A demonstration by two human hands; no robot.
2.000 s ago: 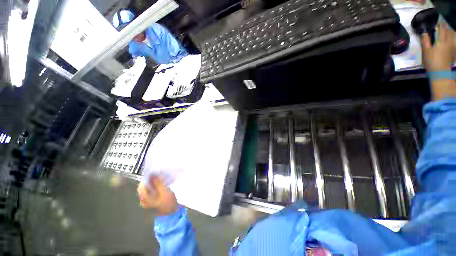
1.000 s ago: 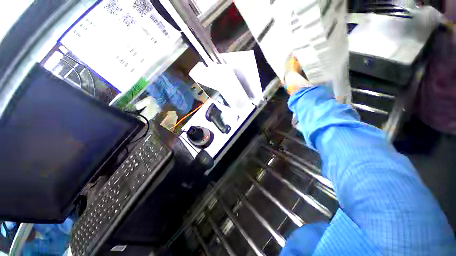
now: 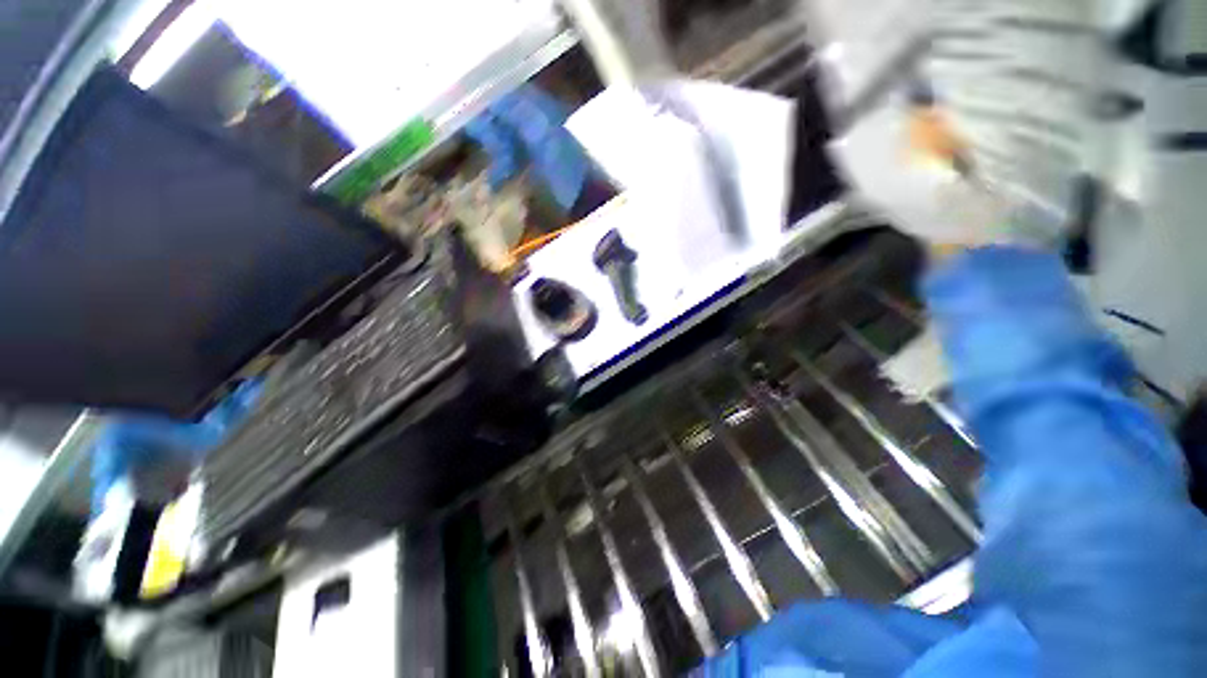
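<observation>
My right hand (image 3: 942,143) is at the upper right, blurred, among hanging white label strips (image 3: 1026,99) with rows of dark print. Pale material covers part of the hand, so its grip cannot be made out. My right sleeve is blue and comes up from the lower right. My left hand is out of the picture. A black barcode scanner (image 3: 620,278) lies on the white shelf (image 3: 675,272) beside a round black object (image 3: 563,309).
Metal rollers (image 3: 715,517) run below the shelf. A white unit (image 3: 331,623) with a dark panel is at the lower left. A black keyboard (image 3: 338,397) and a large dark monitor (image 3: 159,252) are at the left. Blue clothing of another person (image 3: 530,139) shows behind the shelf.
The view has swung from the white unit and keyboard to the shelf and label strips. My left hand has left the picture. My right hand has moved from the shelf to the strips.
</observation>
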